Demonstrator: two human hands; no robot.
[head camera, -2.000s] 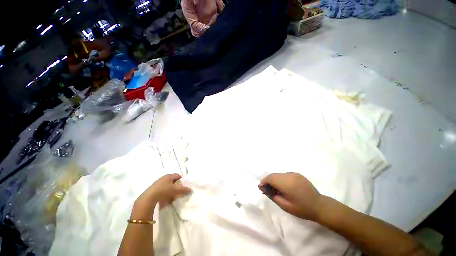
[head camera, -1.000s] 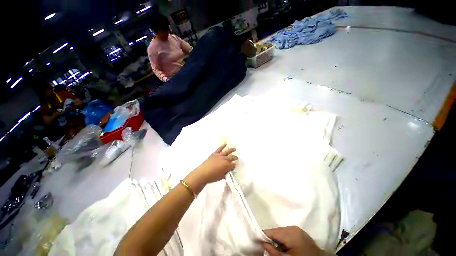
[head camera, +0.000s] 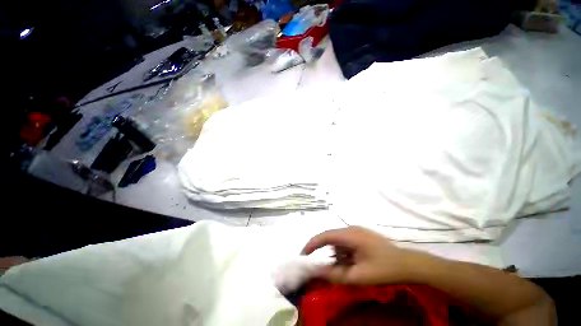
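Observation:
A white garment (head camera: 146, 274) is stretched across the lower left, in front of the table. My right hand (head camera: 366, 258) is closed on a bunched, blurred part of white cloth at the lower centre. A small dark thing shows in its fingers, too unclear to name. A small skin-toned patch (head camera: 11, 261) at the left edge by the cloth may be my left hand, cut off by the edge. A neat stack of white garments (head camera: 255, 153) lies on the table, with layered edges towards me. A larger white pile (head camera: 446, 153) lies to its right.
Red cloth (head camera: 376, 305) is below my right hand. A dark navy heap (head camera: 408, 32) is behind the pile. A red basket (head camera: 306, 39), clear bags with yellowish contents (head camera: 202, 114) and dark packets (head camera: 137, 169) are at the left and back. The table's near edge runs below the stack.
The view has swung left and down. The white garment has moved off the pile to the lower left. My left hand has left the middle; my right hand now holds bunched cloth.

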